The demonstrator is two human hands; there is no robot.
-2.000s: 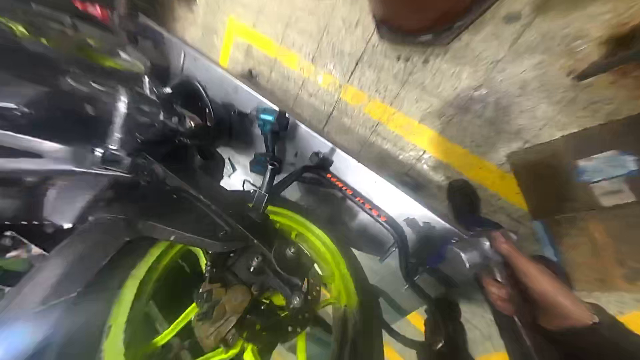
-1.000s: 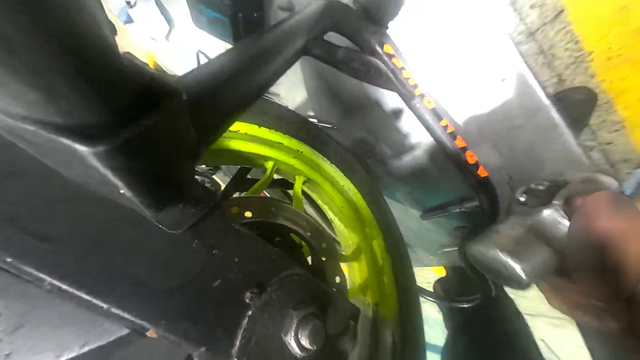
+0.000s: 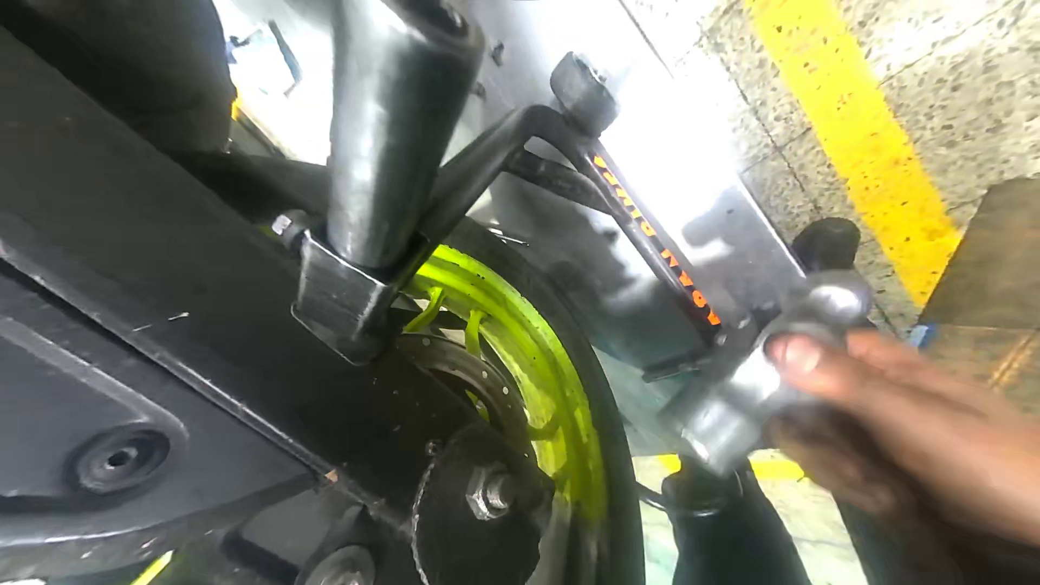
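My right hand, partly blurred, is closed around a silver metal tool with a rounded head, whose exact kind I cannot tell. It is held over the metal platform, right of a motorcycle wheel with a bright green rim and black tyre. A black tubular stand with orange lettering reaches past the tyre, its upper part near the swingarm. An axle nut shows below. My left hand is not in view.
The grey metal platform lies beneath the wheel. Beyond its edge run a speckled floor and a yellow painted line. A brown cardboard piece lies at the right. Someone's dark-clothed legs show at the bottom.
The view has moved much closer to the rear wheel and swingarm. My right hand keeps hold of the silver tool throughout.
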